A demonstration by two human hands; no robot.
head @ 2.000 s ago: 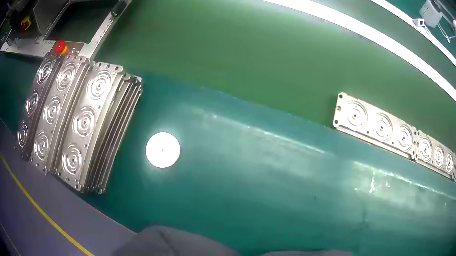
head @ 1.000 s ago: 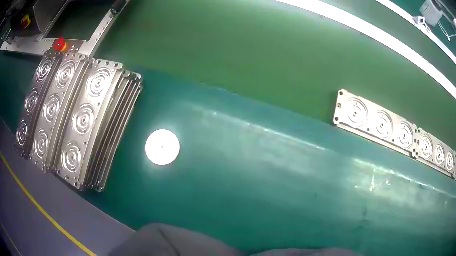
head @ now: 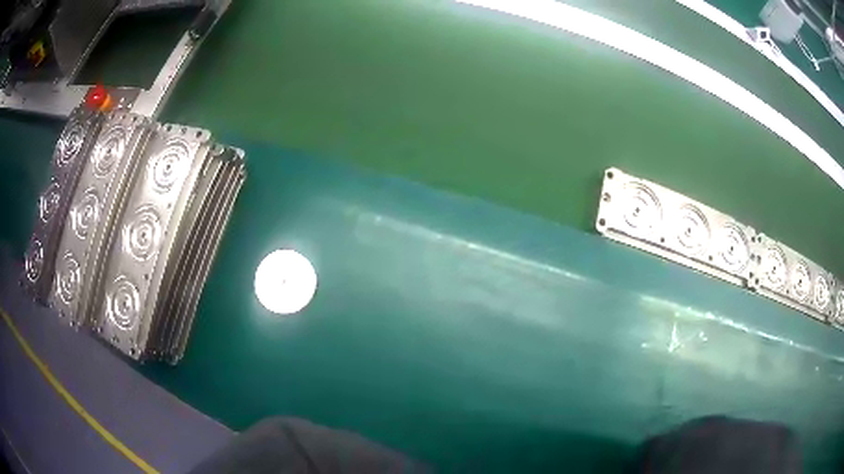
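A stack of silver three-ring metal plates [head: 142, 232] leans in a fanned pile at the left of the green bench, with many thin edges showing on its right side. A flat white round disc [head: 285, 281] lies alone on the bench just right of the stack. A row of three-ring plates [head: 686, 229] lies end to end at the right, along the belt's near edge. Neither of my hands is in the picture. Dark grey rounded shapes, perhaps my clothing, show at the bottom edge.
The green conveyor belt [head: 398, 102] runs behind the bench, with a white guide rail [head: 639, 54] along its far side. A silver machine frame [head: 171, 79] and a red knob [head: 98, 96] stand at the upper left. Grey floor with a yellow line [head: 69, 393] shows at lower left.
The whole view has shifted slightly, so the plates and disc appear a little further left. A second dark grey shape has risen at the lower right. The plates and disc keep their places.
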